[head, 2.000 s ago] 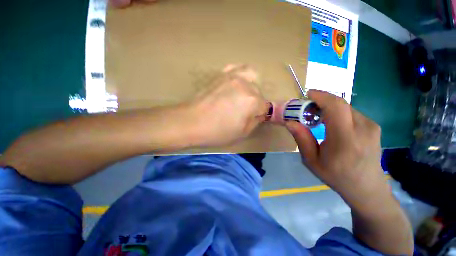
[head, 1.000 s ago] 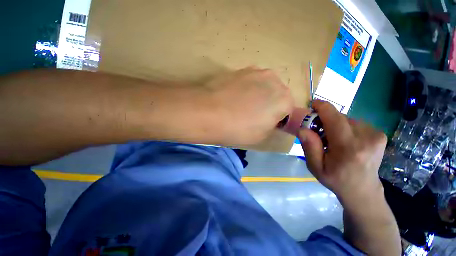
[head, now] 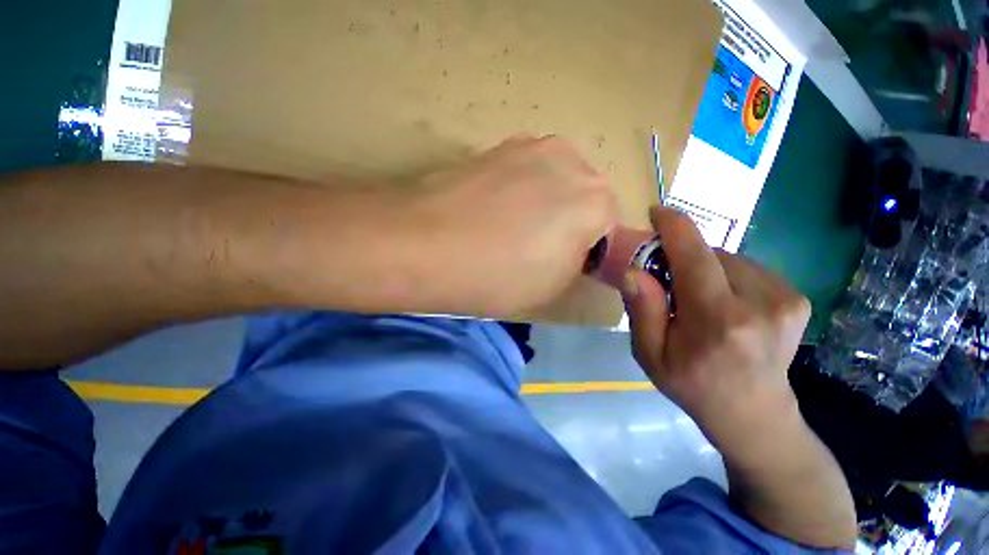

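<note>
A pink barrel housing (head: 618,256) lies between my hands near the front right of the cardboard mat (head: 358,87). My right hand (head: 710,314) holds the motor/fan unit (head: 655,266) by thumb and fingers at the barrel's right end; only its pale rim and dark round end show. My left hand (head: 521,228) is closed around the barrel's left side, by a dark opening; its fingertips are hidden, and so are any wires there. A thin metal shaft (head: 657,168) of a tool lies on the mat's right edge, its lower end hidden by my right hand.
Printed sheets (head: 705,179) show beside the mat's right edge. A white rail (head: 830,65) runs beyond them. A small black device with a blue light (head: 891,195) stands right, with a heap of clear plastic packs (head: 906,293) below it. Green bench top (head: 49,65) shows at left.
The white unit stood out of the pink barrel two seconds ago; now mostly its rim shows at the barrel's end. Both hands are still on the parts. The view has shifted and turned.
</note>
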